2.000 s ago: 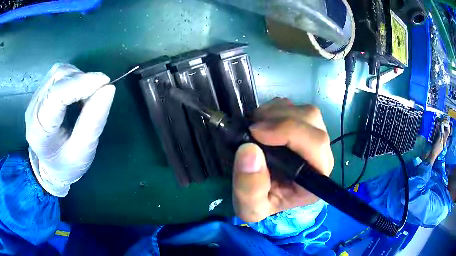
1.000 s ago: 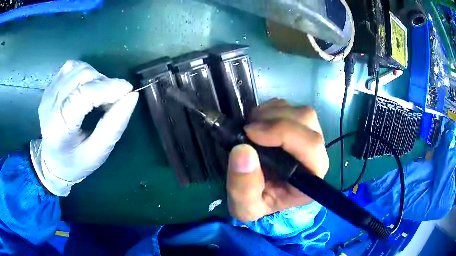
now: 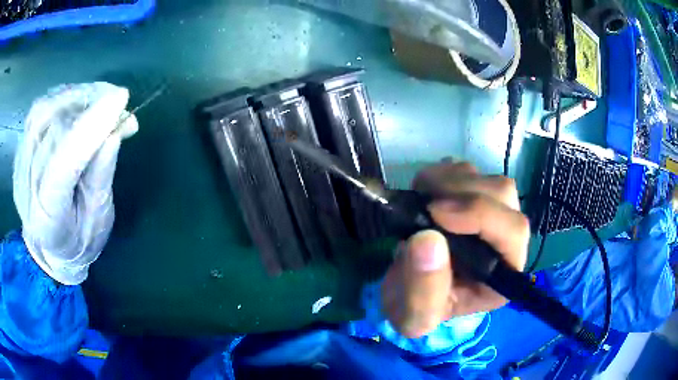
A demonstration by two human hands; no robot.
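Three long black plastic housings (image 3: 301,171) lie side by side on the green bench mat. My bare right hand (image 3: 457,245) grips the black soldering iron (image 3: 476,256), slightly blurred. Its thin tip points up and left over the middle housing; whether it touches cannot be told. My left hand (image 3: 70,174), in a white glove, is left of the housings and pinches a thin strand of solder wire (image 3: 149,99), whose end points up and right, apart from the housings.
A tan ring pot (image 3: 424,59) stands behind, under a clear hood (image 3: 438,26). At right are the soldering station with yellow sponge (image 3: 586,58), a ribbed black block (image 3: 583,185) and the iron's cable (image 3: 606,274). Another person's blue sleeve (image 3: 639,274) shows at far right.
My left hand has drawn back left with the solder wire, away from the left housing. My right hand and the iron have moved right, and the tip is now over the middle housing.
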